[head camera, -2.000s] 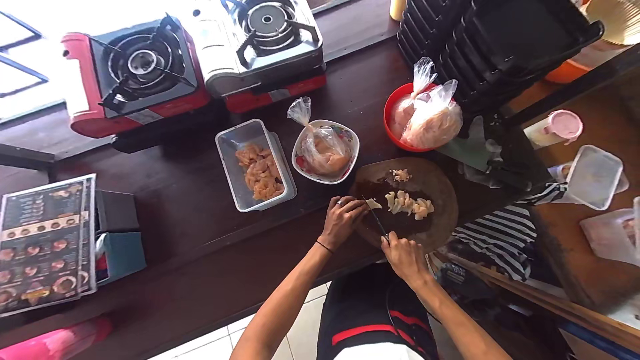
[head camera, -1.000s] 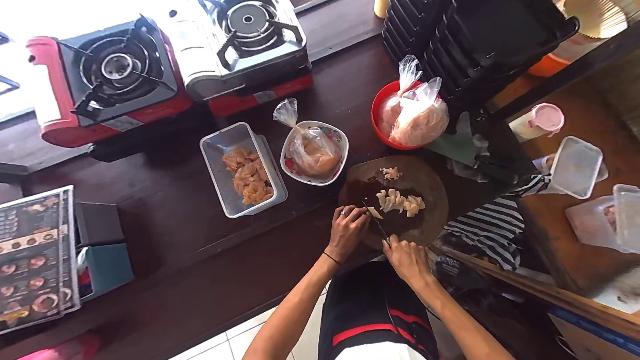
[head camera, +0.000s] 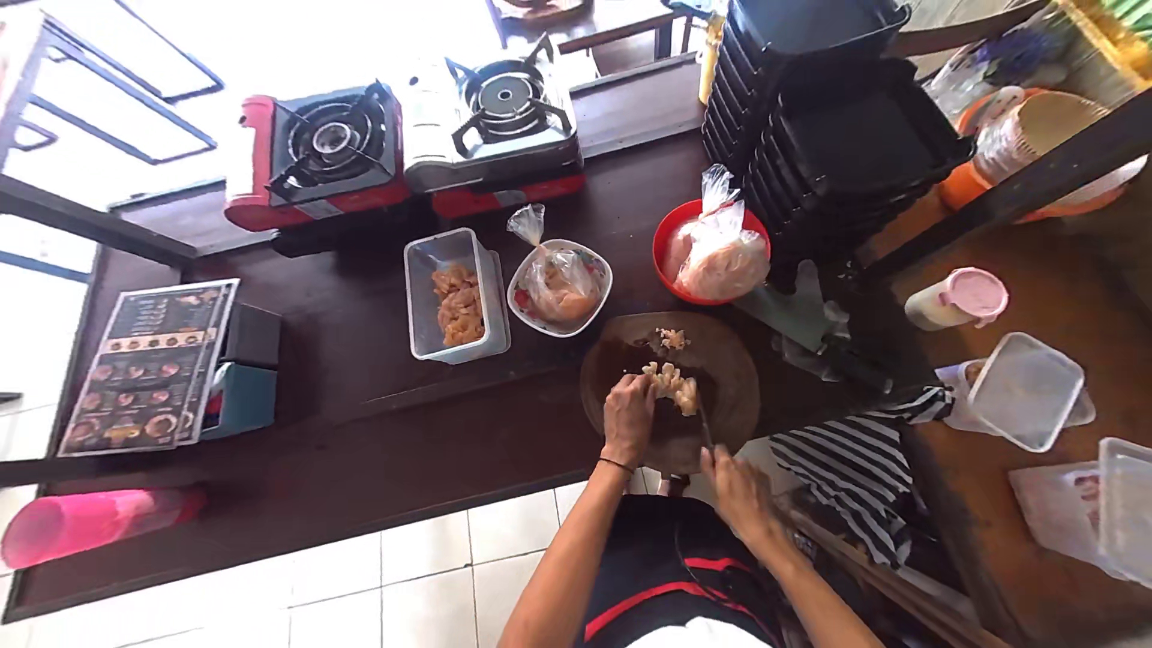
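On the round wooden chopping board (head camera: 729, 360) lies a row of pale cut meat pieces (head camera: 681, 393), with a small heap of minced bits (head camera: 671, 338) above it. My left hand (head camera: 629, 409) rests its fingertips on the left part of the row. A knife (head camera: 706, 427) is gripped in my right hand (head camera: 738, 486), its blade upright beside the row's right end. Left of the board are a patterned bowl (head camera: 605, 301) holding a tied plastic bag of meat (head camera: 562, 286) and a clear rectangular container (head camera: 421, 306) of meat pieces (head camera: 459, 306).
A red bowl (head camera: 661, 261) with bagged meat stands behind the board, near a cleaver (head camera: 787, 310) and stacked black trays (head camera: 837, 135). Two portable gas stoves (head camera: 333, 144) stand at the back. A striped cloth (head camera: 850, 468) hangs at right, near plastic containers (head camera: 1026, 387).
The knife and my right hand have moved from the left end of the meat row to its right end. My left hand now touches the row. The view has shifted.
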